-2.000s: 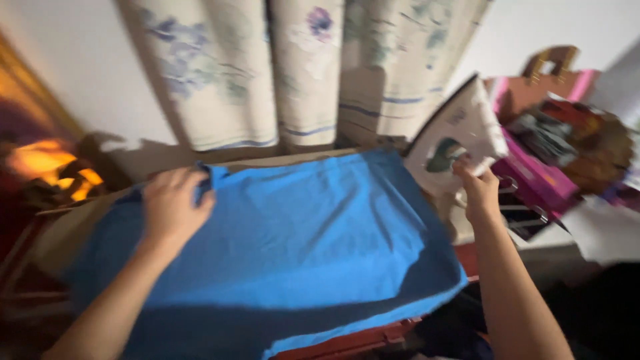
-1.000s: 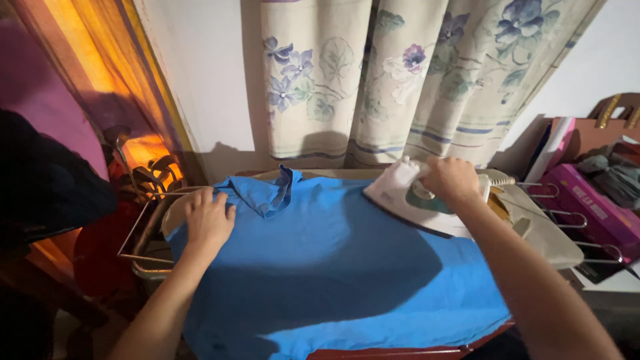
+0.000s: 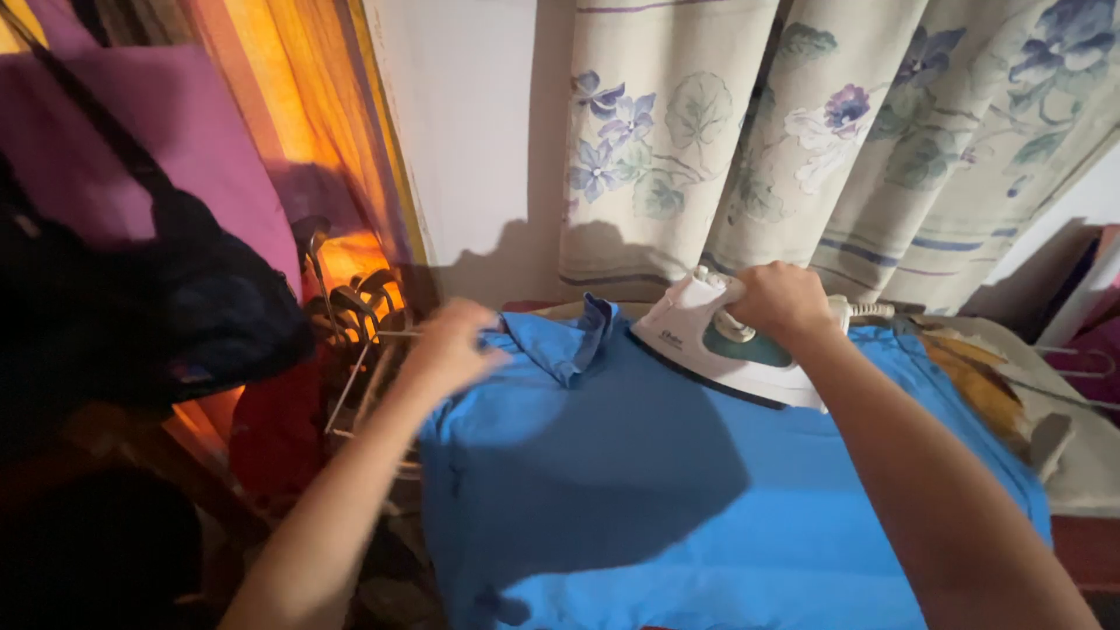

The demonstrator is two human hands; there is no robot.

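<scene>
A blue garment [image 3: 787, 490] lies spread over an ironing board [image 3: 1081, 455], its far left corner folded over in a loose, crumpled flap [image 3: 560, 346]. My right hand [image 3: 783, 302] grips the handle of a white and green Oster clothes iron [image 3: 700, 341], which sits on the cloth near its far edge with the tip pointing left. My left hand [image 3: 451, 350], blurred, is at the garment's far left corner beside the flap; whether its fingers pinch the cloth cannot be told.
Floral curtains [image 3: 665, 131] hang just behind the board. On the left are a dark bag [image 3: 210, 289], golf clubs [image 3: 354, 302] and an orange curtain [image 3: 289, 114]. A metal wire frame [image 3: 354, 385] stands by the board's left end; a brown-orange cloth [image 3: 980, 376] lies at the right.
Two seconds ago my right hand held a pale patterned item off the board's right side; one second ago it was on the iron. The view has swung left.
</scene>
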